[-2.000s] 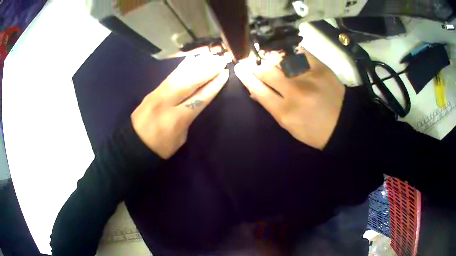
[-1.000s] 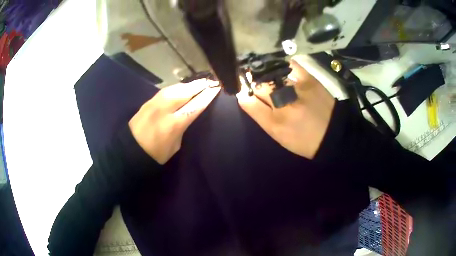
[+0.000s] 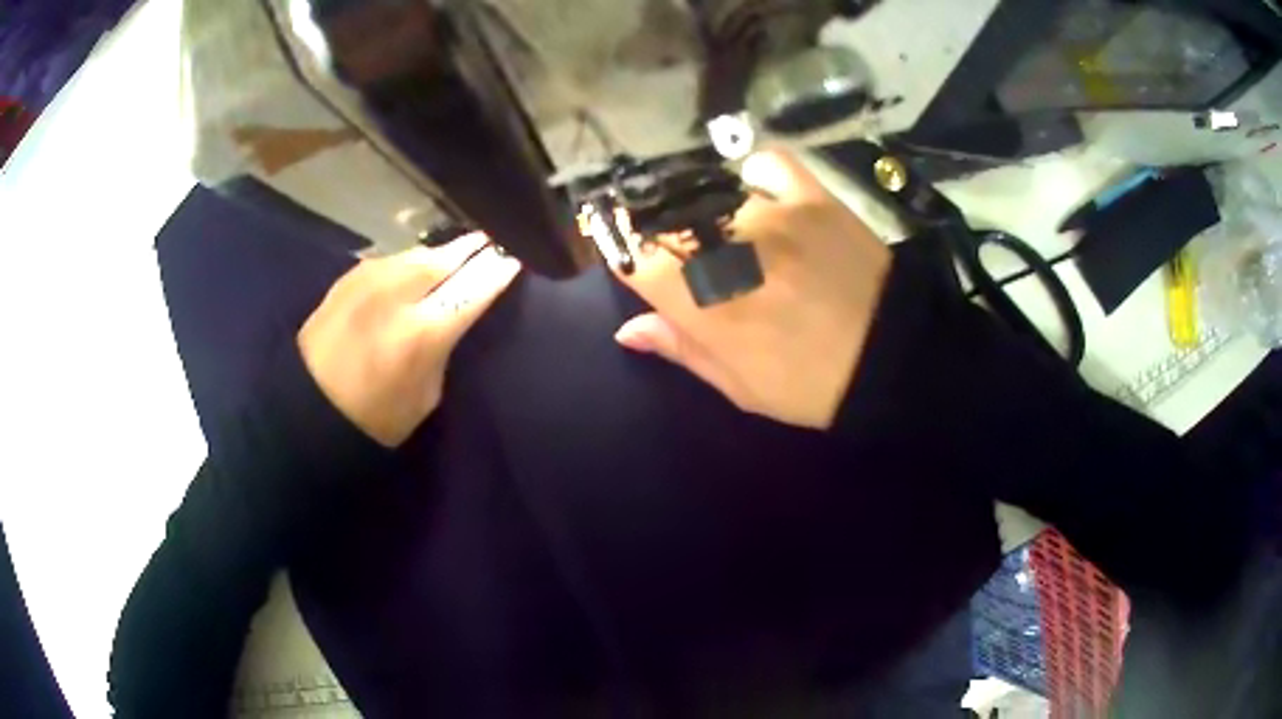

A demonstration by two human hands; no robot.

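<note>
A large dark navy-to-purple garment panel (image 3: 562, 464) lies under the sewing machine head (image 3: 591, 84) and hangs over the table's front edge. My left hand (image 3: 401, 330) lies on the panel left of the needle area, its fingertips partly under the head. My right hand (image 3: 773, 302) lies on the panel at the right, thumb apart from the fingers. Its fingertips are partly hidden behind the presser foot parts (image 3: 612, 232) and a small black block (image 3: 724, 273). Neither hand visibly grips the cloth; both rest on it. The needle point is not clearly visible.
Shears with black looped handles (image 3: 1033, 288) lie right of my right hand. Beyond them are a dark cloth scrap (image 3: 1146, 239), a yellow tool (image 3: 1182, 298) and a crumpled clear plastic bag (image 3: 1251, 253). A red lattice crate (image 3: 1080, 618) stands below the table at the right.
My right thumb has come away from the needle area and spread from the fingers. My hands are farther apart. The camera view has shifted, so the machine head shows lower and more to the left.
</note>
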